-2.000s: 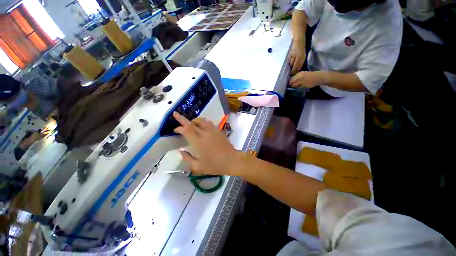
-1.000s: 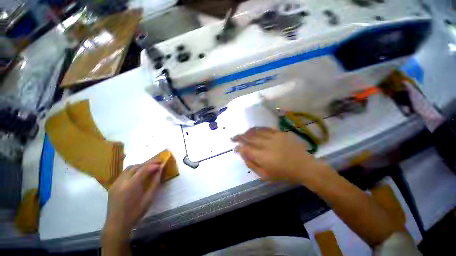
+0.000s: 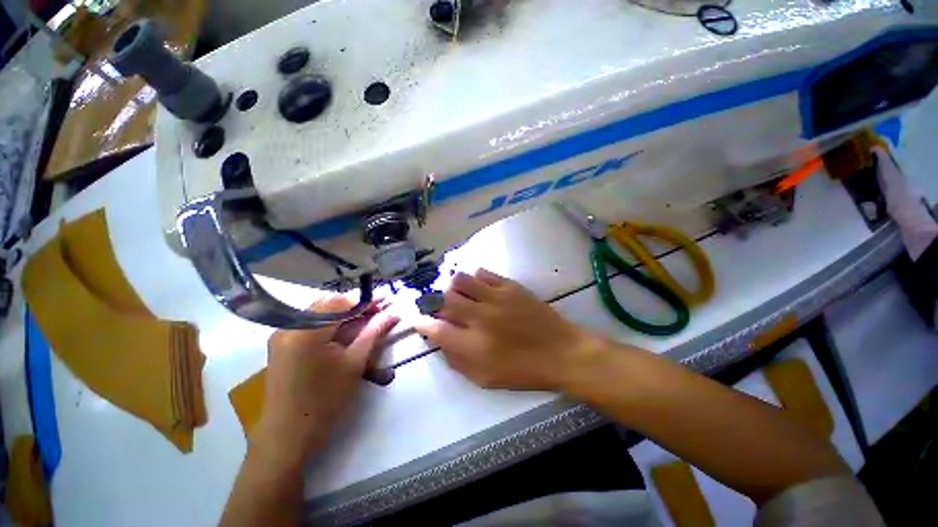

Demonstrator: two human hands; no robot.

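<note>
The white sewing machine head (image 3: 535, 103) lies across the view, with the lit needle and presser foot area (image 3: 411, 273) under its left end. My left hand (image 3: 319, 360) is just left of the presser foot, thumb and fingertips close together. My right hand (image 3: 504, 329) is just right of it, fingers bent towards the needle. Anything between the fingertips is too small or hidden to tell. A small mustard fabric piece (image 3: 247, 401) shows on the table, partly hidden by my left hand and wrist. Scissors (image 3: 658, 278) with green and yellow handles lie right of my right hand.
Stacked curved mustard panels (image 3: 113, 329) lie at the left. A metal part with orange (image 3: 761, 201) and a pale pink strip (image 3: 905, 201) are at the right. More mustard pieces (image 3: 797, 396) lie on a white board below the ruler-marked edge (image 3: 535, 422).
The view has moved closer to the machine. Both hands have come together at the needle. The small mustard piece, earlier at my left fingertips, now lies beside my left wrist.
</note>
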